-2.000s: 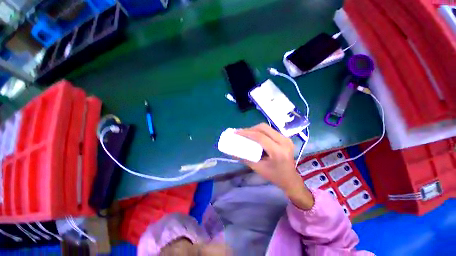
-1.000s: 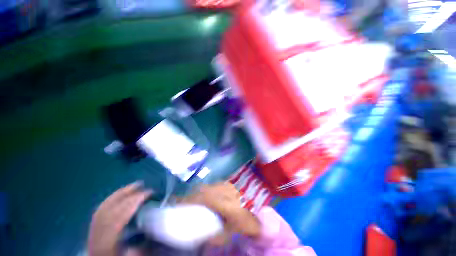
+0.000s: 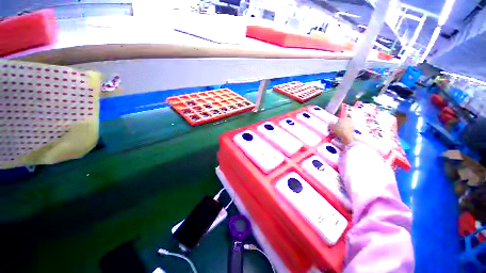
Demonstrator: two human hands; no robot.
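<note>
My right hand, in a pink sleeve, reaches over the far right part of the red product tray. Its fingers are at the white units there; whether they grip one cannot be told. The tray is the top of a stack and holds several white power banks, each with a black oval window at one end. My left hand is not in view.
A dark phone lies on a white unit left of the stack, beside a purple ring-headed fan and a white cable plug. Red hole trays lie behind. A shelf and a post stand beyond.
The view has swung right and up to the tray stack. My right hand has moved from the bench front to the tray's far side. My left hand has left the view.
</note>
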